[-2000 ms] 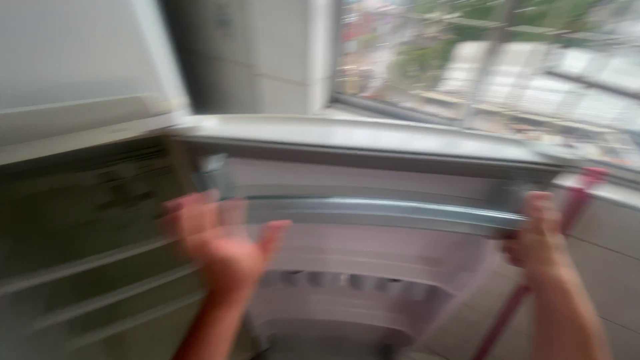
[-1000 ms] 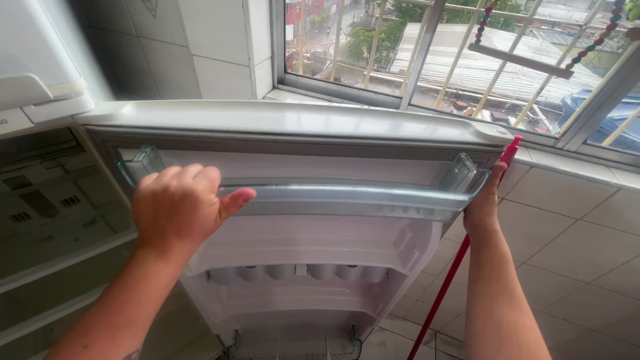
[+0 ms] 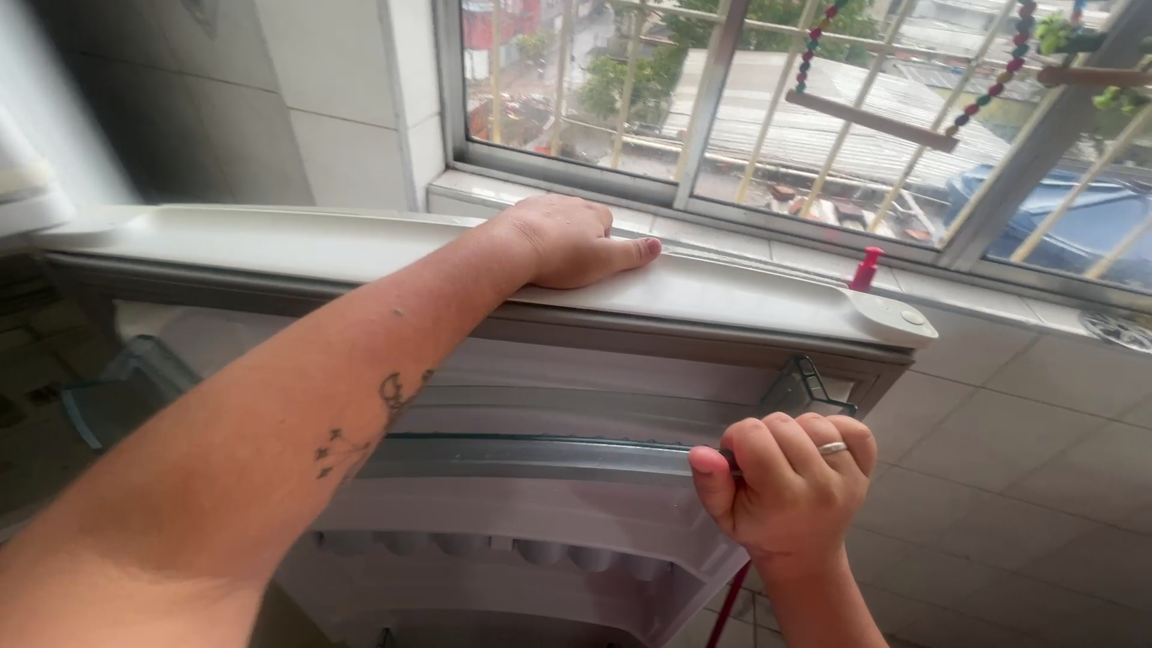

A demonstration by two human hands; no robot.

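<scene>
A white refrigerator door (image 3: 747, 292) stands swung out, its inner side toward me. My left hand (image 3: 576, 243) lies over the door's top edge, thumb pointing right, and my left forearm crosses in front of the door. Across the upper part of the door's inside runs a clear plastic door shelf (image 3: 558, 457). Its front rim is in the grip of my right hand (image 3: 792, 486), near the right end, with the fingers curled over it. Below, a white molded egg rack (image 3: 540, 551) is partly hidden by my left arm.
Behind the door is a barred window (image 3: 594, 90) with a tiled sill. A wooden bead swing (image 3: 871, 121) hangs before it. A pink-red pole (image 3: 866, 268) stands behind the door's right end. White wall tiles (image 3: 1071, 441) lie to the right, dark fridge shelving at the left.
My left hand has gone from the left part of the clear shelf up to the door's top edge. My right hand has moved from the shelf's right end to its front rim.
</scene>
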